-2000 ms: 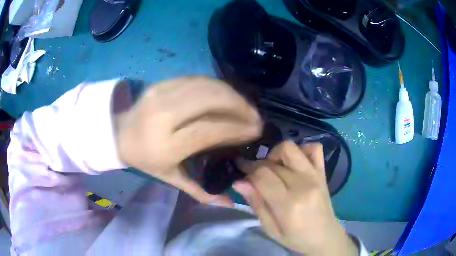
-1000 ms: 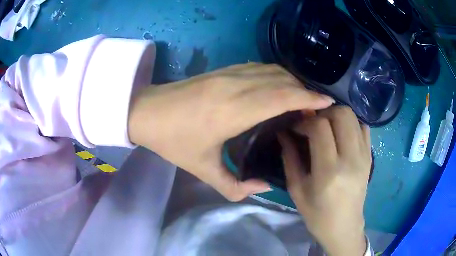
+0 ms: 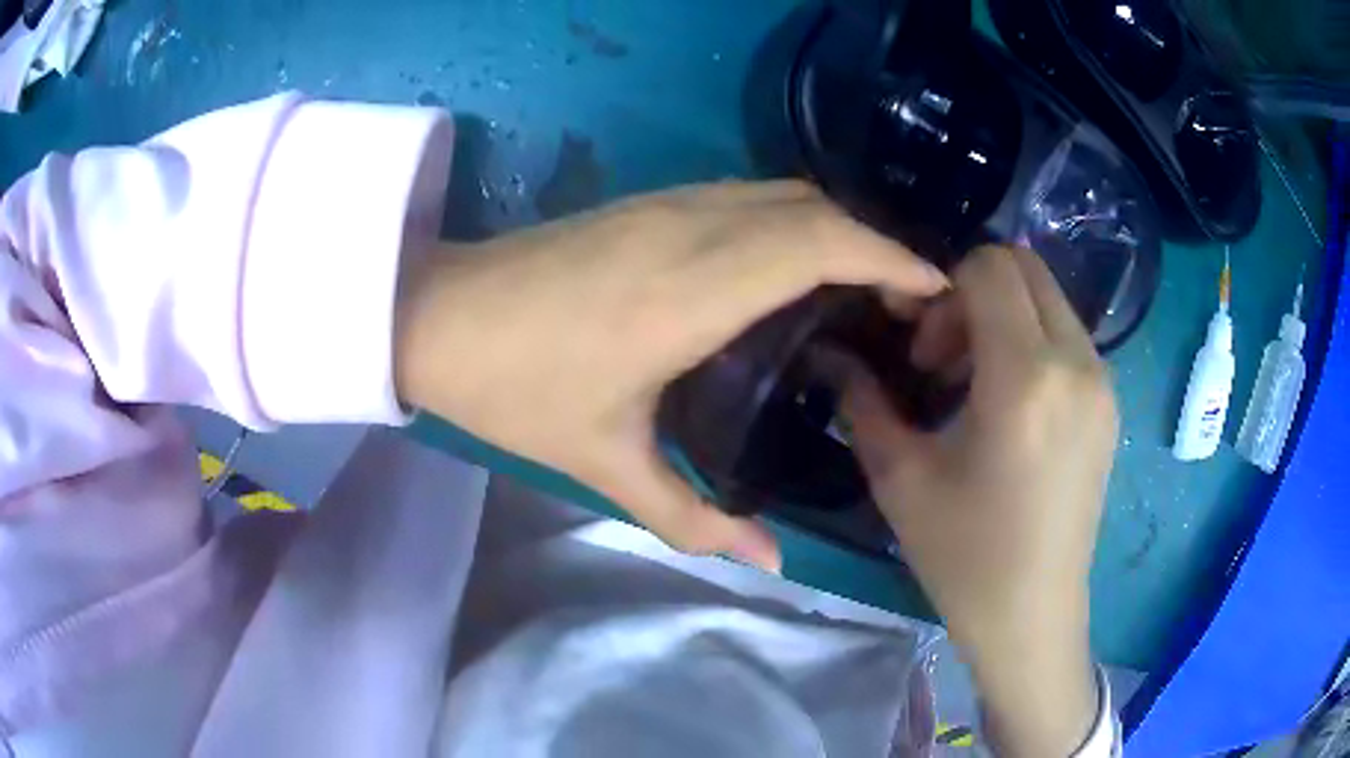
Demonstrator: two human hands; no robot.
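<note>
A black two-well housing (image 3: 740,422) lies at the bench's front edge, mostly hidden by both hands. My left hand (image 3: 637,326) curves around its left end, with the thumb at the front side and the fingers over the back side. My right hand (image 3: 1007,400) reaches down into the housing from the right, with bent fingers. Its fingertips are dark and partly hidden, so I cannot tell whether they hold a small part. Another black housing (image 3: 1022,222) lies just behind, with clear crinkled film (image 3: 1081,208) in its right well.
A third black housing (image 3: 1207,170) lies at the back right. A white glue bottle (image 3: 1208,388) and a clear dispensing bottle (image 3: 1273,393) stand at the right, beside the blue board (image 3: 1258,637). White crumpled material (image 3: 52,52) is at the far left.
Both hands and the front housing have shifted right in view since the earliest frame. My left hand has spread around the housing's end. The right fingers have moved deeper between thumb and housing.
</note>
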